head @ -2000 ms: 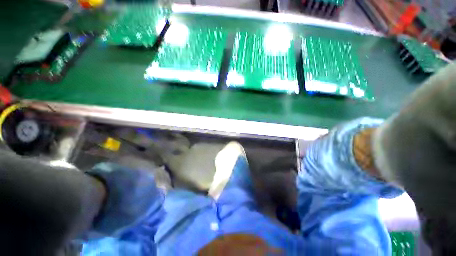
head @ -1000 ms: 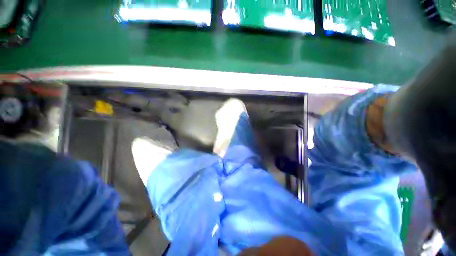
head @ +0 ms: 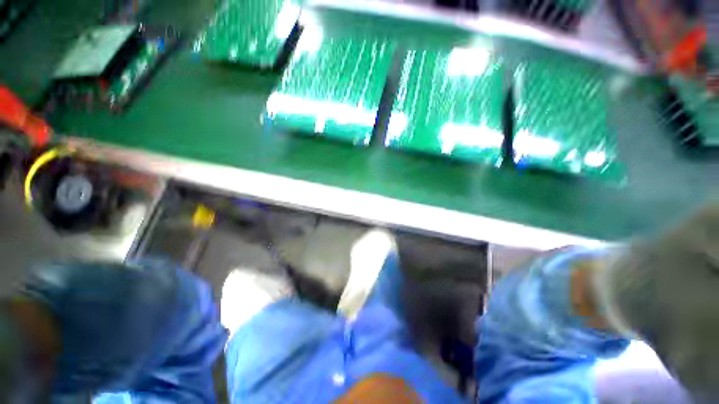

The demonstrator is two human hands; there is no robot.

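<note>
Several green circuit boards lie in a row on the green conveyor belt (head: 221, 134): one at left (head: 248, 31), others at centre-left (head: 335, 79), centre (head: 449, 99) and right (head: 564, 118). My right hand (head: 670, 292), gloved, is large and blurred at the right edge, below the belt's right part; its fingers cannot be made out. My left hand (head: 9, 339) is mostly cut off at the left edge, with its wrist and blue sleeve beside it. Whether either hand holds anything cannot be told.
A dark fixture with a pale green cover (head: 94, 54) sits at the belt's left. A black cylinder holder with a yellow band (head: 72, 193) is at the left belt edge. Orange-red things show at left (head: 24, 114) and right (head: 687, 49). The pale metal rail (head: 331, 197) borders the belt; my white shoes are below.
The view has tipped back up, so the whole row of boards shows again. The left hand's wrist shows at the left edge again; the right hand stays at the right edge.
</note>
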